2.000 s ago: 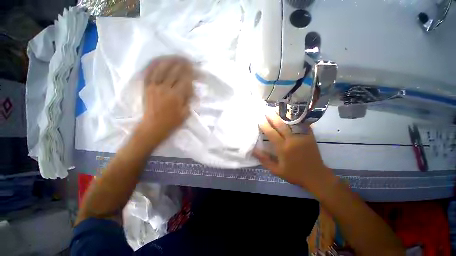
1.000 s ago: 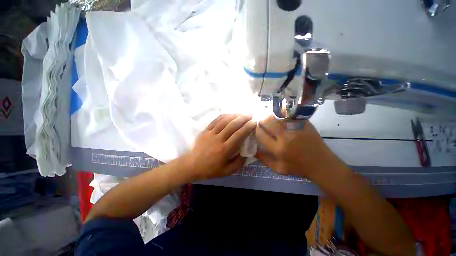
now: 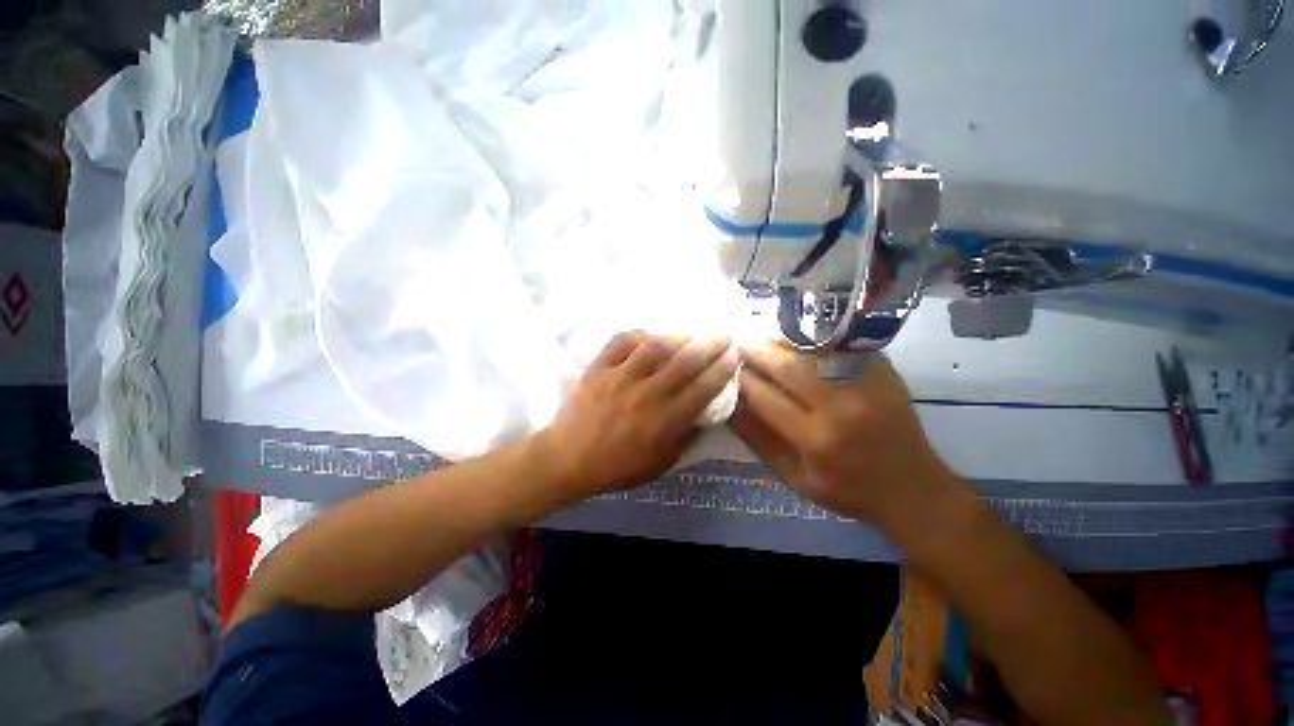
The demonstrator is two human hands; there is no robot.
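Note:
The white garment body [image 3: 412, 241] lies spread and wrinkled left of the needle. My left hand [image 3: 634, 411] lies on its near right edge, fingertips gripping a small folded edge. My right hand [image 3: 837, 426] meets it just below the presser foot, fingers at the same edge. The sewing machine [image 3: 1079, 128] is white with a blue stripe; its chrome guard [image 3: 901, 234] stands above my right fingers. The needle area is washed out by glare, so needle and stitch line cannot be made out.
Stacked cut pieces [image 3: 149, 270] hang at the table's left edge beside blue tape [image 3: 224, 270]. Thread snips [image 3: 1181, 416] and small white bits [image 3: 1249, 404] lie at the right. Below the table's grey ruler edge [image 3: 355, 461] are white pieces [image 3: 447, 610] and a red cloth [image 3: 1206, 638].
My left hand has come from the middle of the garment to its near edge beside my right hand. In the last second both hands have barely moved; the view has shifted slightly.

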